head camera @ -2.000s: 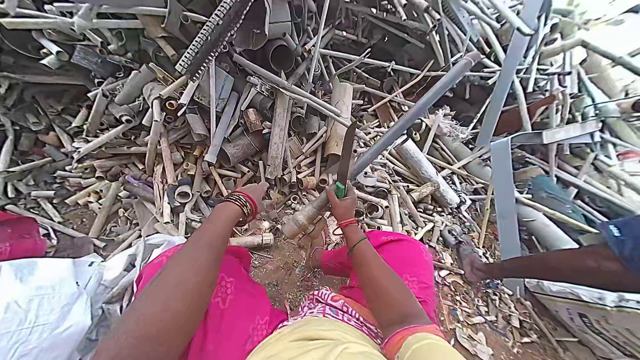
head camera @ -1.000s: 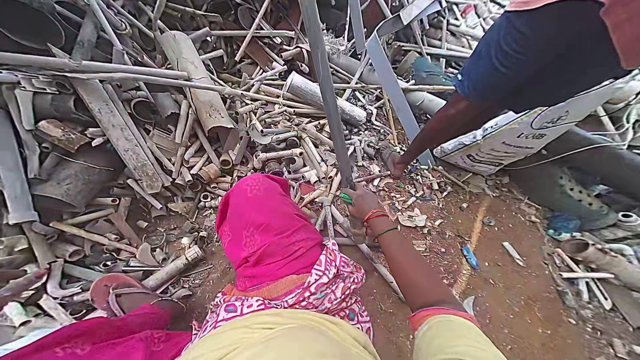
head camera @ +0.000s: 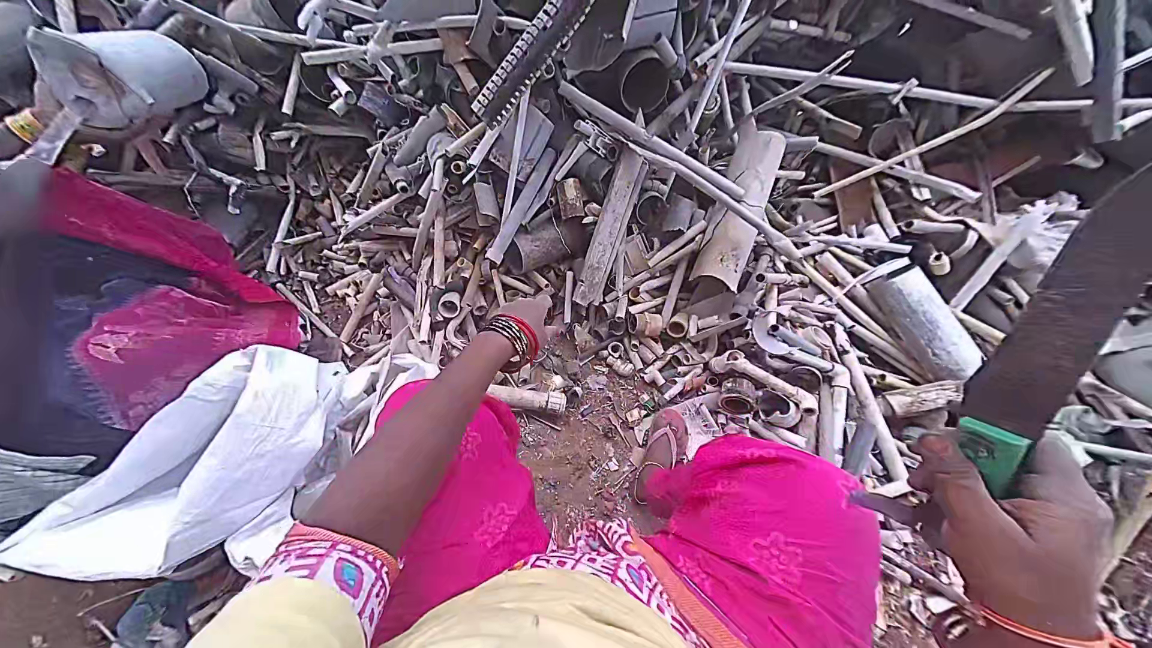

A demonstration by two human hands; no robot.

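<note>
My left hand (head camera: 526, 315), with bangles at its wrist, reaches down to the near edge of a heap of scrap pipe pieces (head camera: 540, 243). Its fingers are partly hidden, so I cannot tell whether they hold anything. At the lower right, my right hand (head camera: 1035, 531) is closed around the green handle (head camera: 990, 454) of a tool with a broad dark blade (head camera: 1062, 297) slanting up and right. A short pale pipe (head camera: 531, 398) lies just below my left wrist, and a wider grey pipe (head camera: 927, 319) rests left of the blade.
White sacking (head camera: 207, 459) and pink and dark cloth (head camera: 171, 342) lie at left. Another person's wrist (head camera: 18, 130) shows at the upper left, near a large grey pipe piece (head camera: 117, 76). A split pipe (head camera: 738, 207) and long thin pipes cross the heap. My sandaled foot (head camera: 661, 450) is on littered soil.
The view has swung back left from one second ago. My right hand, earlier beside a long grey length, is now apart from it, with the blade raised at the right. My left hand is in view again.
</note>
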